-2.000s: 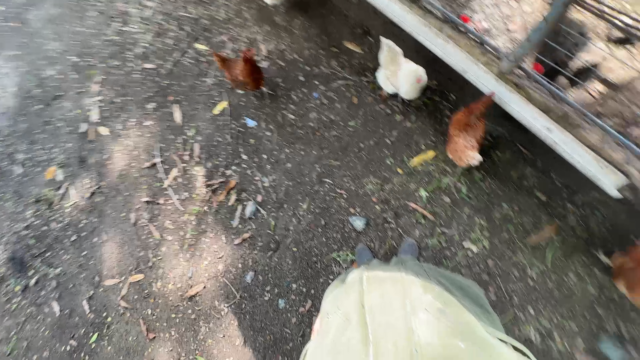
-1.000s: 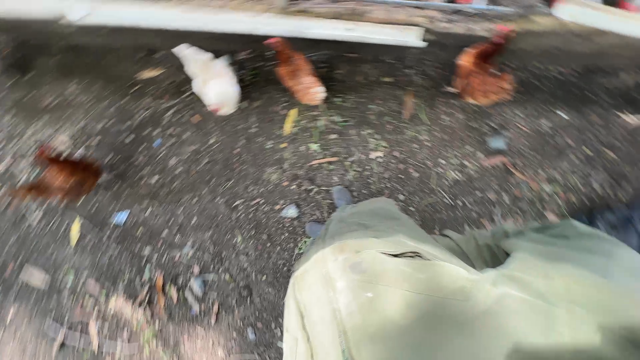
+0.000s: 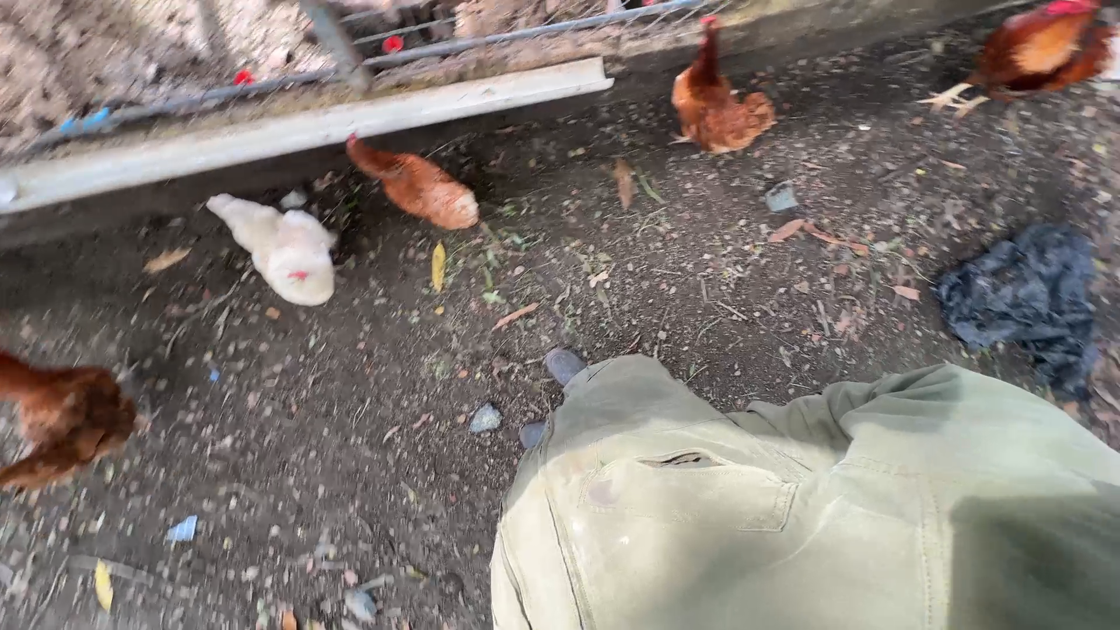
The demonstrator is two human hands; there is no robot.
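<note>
Neither my left hand nor my right hand shows in the head view, so what they hold is hidden. Light green work clothing with a torn pocket (image 3: 691, 490) fills the lower right, and the dark toe of a shoe (image 3: 564, 365) pokes out beyond it. A white hen (image 3: 284, 249) stands on the dirt near a brown hen (image 3: 420, 188) by the trough. Another brown hen (image 3: 722, 105) is farther right, one more (image 3: 1041, 52) is at the top right corner, and a blurred brown hen (image 3: 66, 420) is at the left edge.
A long pale trough or gutter (image 3: 306, 131) runs along a wire-fenced pen (image 3: 455, 44) at the upper left. Crumpled black plastic (image 3: 1024, 297) lies on the ground at right. Stones, dry leaves and a blue scrap (image 3: 183, 528) are scattered over the soil.
The view has swung well to the right, bringing the black plastic and the hen at the top right into sight. The white hen's head is now lowered toward me.
</note>
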